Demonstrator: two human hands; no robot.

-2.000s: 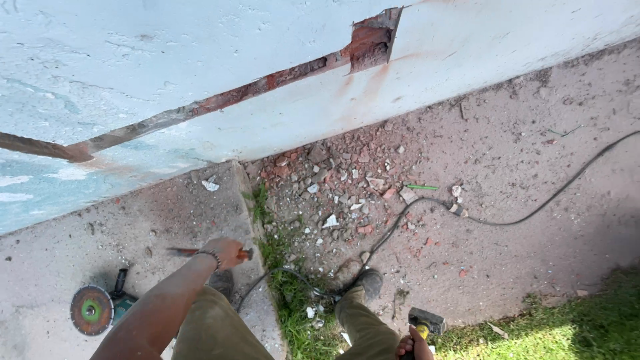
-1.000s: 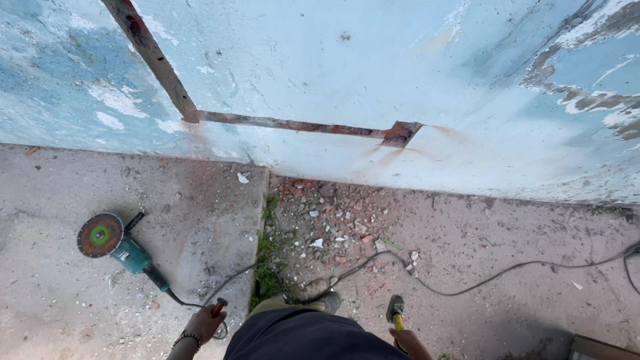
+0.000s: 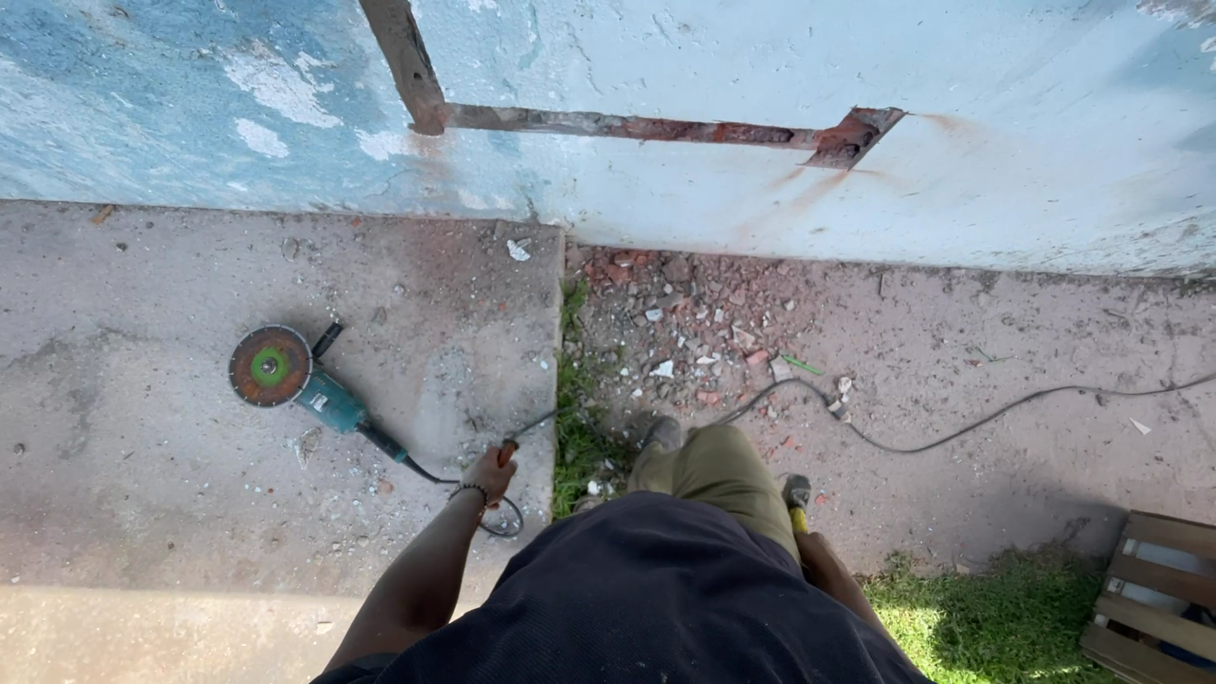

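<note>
My left hand [image 3: 490,475] is closed around the reddish-brown handle of a tool [image 3: 508,451], whose type I cannot tell. Down at my right side, my right hand [image 3: 819,556] grips the yellow handle of a hammer [image 3: 796,496], its dark head pointing toward the wall. On the concrete slab to the left lies a teal angle grinder [image 3: 331,401] with a rusty, green-centred disc [image 3: 270,366]. Ahead, the blue painted wall [image 3: 665,190] has a chased groove [image 3: 627,127] that ends at a box-shaped recess [image 3: 852,138] of exposed brick.
Broken brick and plaster rubble [image 3: 703,323] lies along the wall's foot. A black power cable [image 3: 950,435] crosses the ground. The slab's edge [image 3: 558,332] runs beside a grass strip [image 3: 575,408]. A wooden slatted crate or pallet [image 3: 1154,589] stands at lower right, near grass [image 3: 997,608].
The view has swung and widened, bringing the pallet or crate into sight. Both hands keep hold of their tools. The grinder lies on the slab as before.
</note>
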